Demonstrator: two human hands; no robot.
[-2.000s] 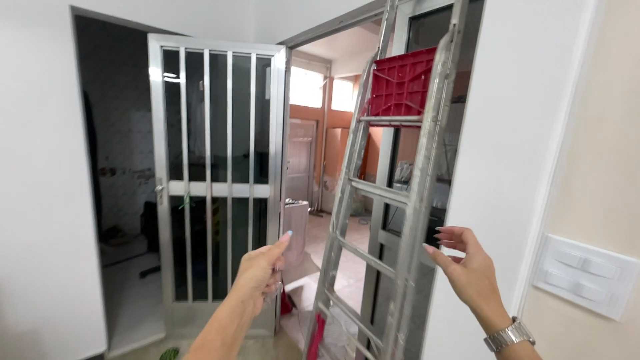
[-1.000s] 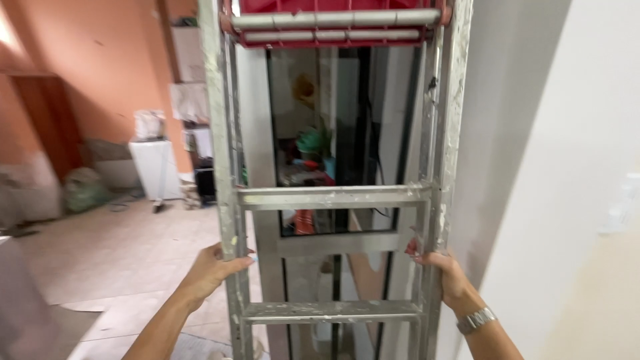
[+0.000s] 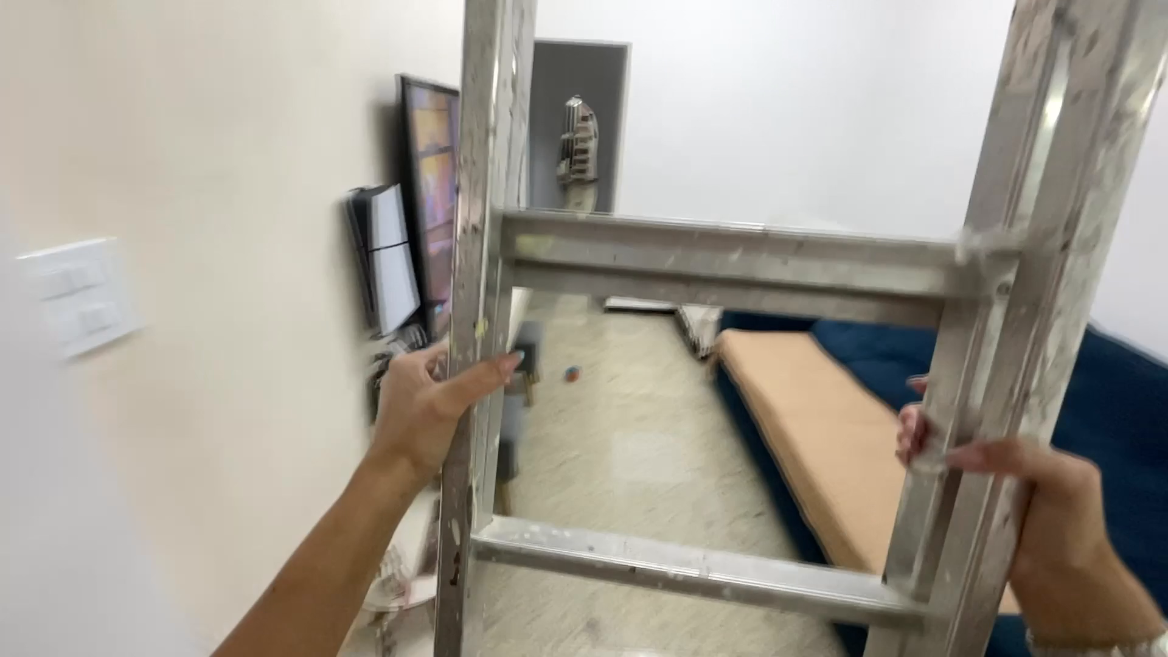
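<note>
An aluminium stepladder (image 3: 730, 260), spotted with paint, stands upright close before me and spans most of the view. My left hand (image 3: 429, 401) is closed round its left side rail, with the thumb across the front. On the right side rail my right hand (image 3: 1031, 465) has its grip, the fingers showing on the inner side and a watch at the wrist. One rung is a little above my hands and another is below them. The top and the feet of the ladder are out of view.
A wall switch plate (image 3: 82, 297) is at the left. Beyond it are a wall-mounted television (image 3: 433, 182) and a white-and-black game console (image 3: 388, 260). A blue sofa (image 3: 1118, 411) with a peach cover (image 3: 812, 420) lies at the right, and a small object (image 3: 572, 373) is on the floor.
Two seconds ago both hands were off the ladder; one second ago they were on its rails. The view has swung from the doorway to the room with the sofa, the ladder still in my hands.
</note>
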